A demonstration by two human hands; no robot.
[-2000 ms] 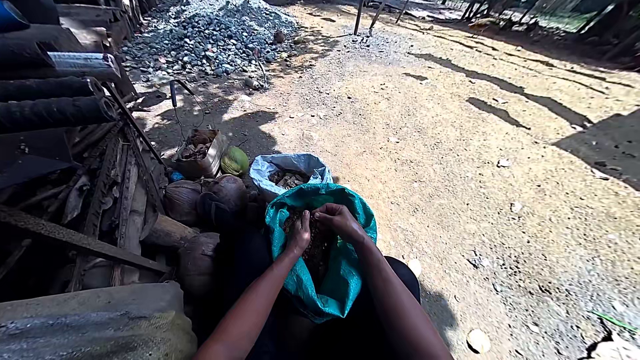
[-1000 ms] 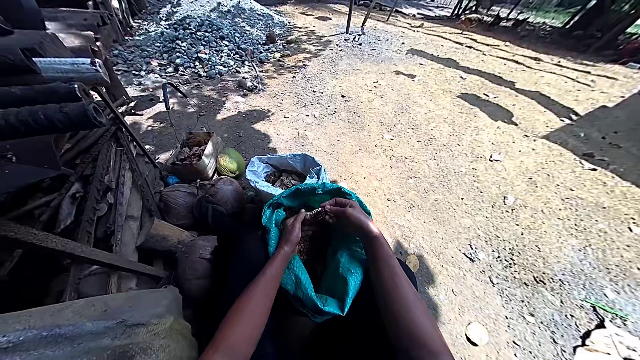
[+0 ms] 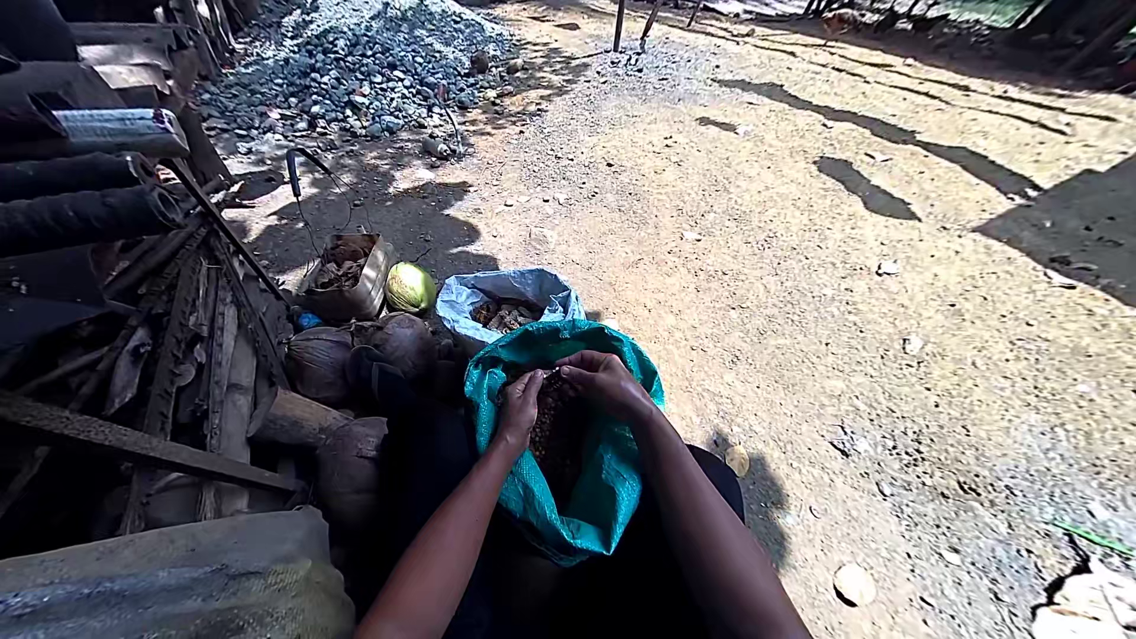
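Between my knees stands a green woven plastic sack (image 3: 612, 497), its mouth rolled open, with small brown bean-like or seed-like pieces (image 3: 557, 426) inside. Over its mouth my left hand (image 3: 522, 404) and my right hand (image 3: 603, 380) meet at the fingertips. They pinch a small pale piece (image 3: 552, 371) between them, too small to name. Just beyond the green sack, a white woven sack (image 3: 457, 302) holds brown, rough lumps (image 3: 510, 317).
Left of the sacks lie a green coconut (image 3: 410, 287), brown coconuts (image 3: 319, 362) and a cut container with a wire handle (image 3: 364, 288). Stacked wood (image 3: 226, 390) and dark rolls (image 3: 84, 211) fill the left side. A gravel heap (image 3: 355, 71) rises behind on the dirt ground (image 3: 754, 266).
A second ago a small patterned, elongated piece showed between my hands; now only a tiny pale piece shows at the fingertips. Both hands remain over the green sack.
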